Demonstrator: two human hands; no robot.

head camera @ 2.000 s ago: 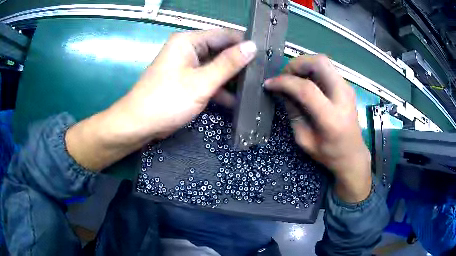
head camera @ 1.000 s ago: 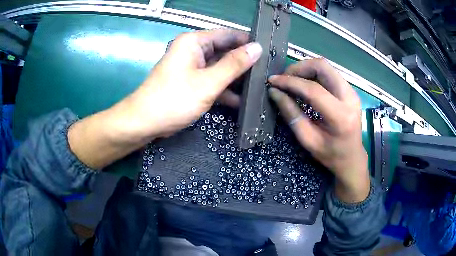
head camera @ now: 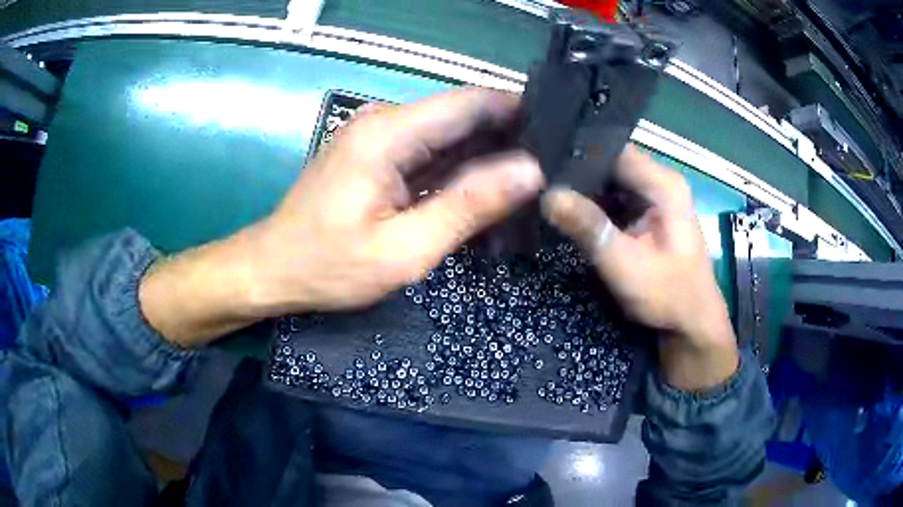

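Note:
A dark oblong housing (head camera: 594,114) is held up over the far part of the parts tray, its far end raised toward the camera and blurred. My left hand (head camera: 396,203) grips it from the left, thumb on its near part. My right hand (head camera: 644,238) holds it from the right, with the thumb at its near side and the other fingers partly hidden behind it. A pale band shows on a right-hand finger. The black parts tray (head camera: 347,342) lies below with many loose shiny nuts (head camera: 475,342) on its ribbed floor. The housing's lower end is blurred and partly hidden.
A green conveyor (head camera: 416,22) with pale metal rails runs beyond the green bench (head camera: 129,168). A narrow metal strip (head camera: 750,287) lies to the right of the tray. Blue fabric shows at both edges. A red object (head camera: 594,8) is at the top.
The housing has tilted, its far end coming up and to the right. My right hand has moved from its face to gripping its side. My left hand has shifted slightly right.

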